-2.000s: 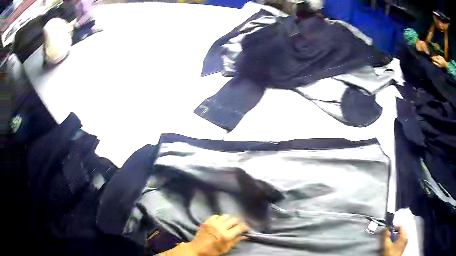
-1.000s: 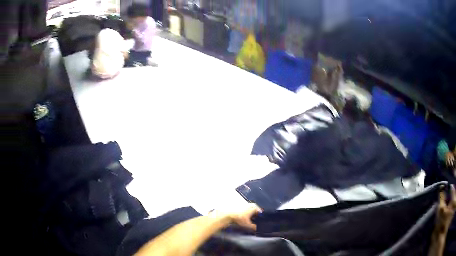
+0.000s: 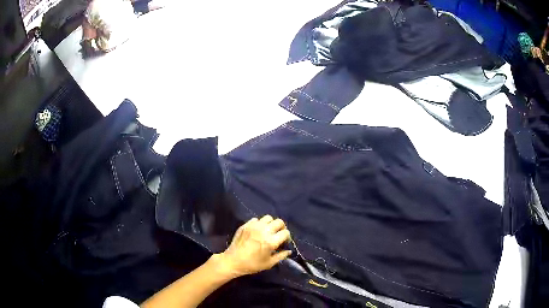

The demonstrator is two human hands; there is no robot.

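A dark navy denim garment with pale stitching lies spread in front of me, its dark outer face up. A curved dark folded piece lies at its left end. My left hand grips the garment's edge at the lower middle, fingers closed on the cloth. Beside it a narrow strip of pale inner face shows in an opening, with short yellow thread marks along the near edge. My right hand is not in view.
Another dark denim garment lies crumpled at the far right of the white table. Dark denim is heaped at left and along the right edge. A small person is at the far left. Another person's hand shows at the upper right edge.
The garment was lifted by both hands and now lies flat with its dark outer face up instead of its pale inside. My right hand has left the picture.
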